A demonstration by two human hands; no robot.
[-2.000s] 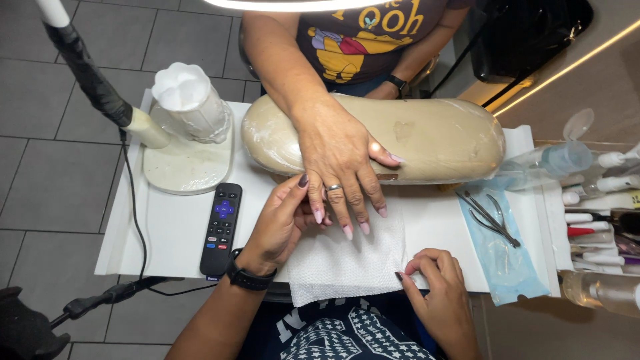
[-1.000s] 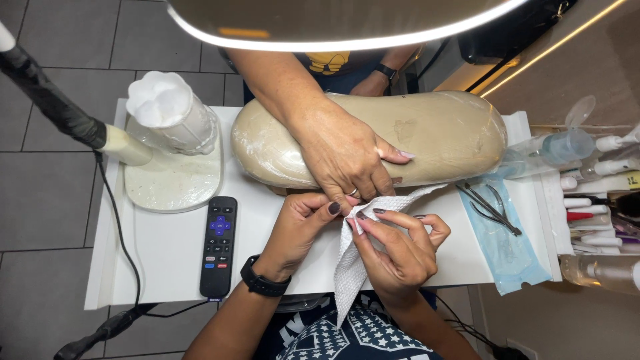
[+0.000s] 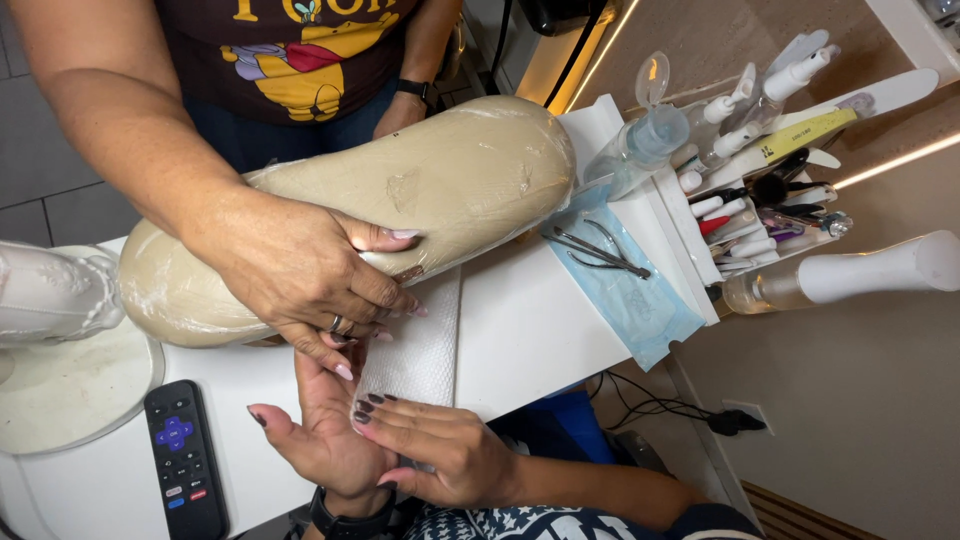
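My left hand [image 3: 326, 431] lies palm up, thumb apart, below the other person's hand [image 3: 300, 262]; its fingers are partly hidden under that hand and a white paper towel [image 3: 420, 345]. My right hand [image 3: 435, 446] rests palm down over the towel's near edge and the heel of my left palm, its fingers together. The other person's hand, with a ring and long pale nails, drapes over a tan armrest cushion [image 3: 450, 172] wrapped in clear plastic. Whether my left fingers grip the towel is hidden.
A black remote control [image 3: 186, 457] lies at left by a white lamp base [image 3: 82, 390]. Metal cuticle nippers [image 3: 600, 251] and another tool rest on a blue pouch [image 3: 637, 300]. A clear pump bottle [image 3: 637, 146], a holder of brushes [image 3: 750, 225] and a yellow nail file [image 3: 810, 136] are at right.
The towel, pinched up at the other person's fingertips a second ago, now lies flatter beneath their hand. My left palm has turned up and my right hand has come over it. The view has swung right and closer.
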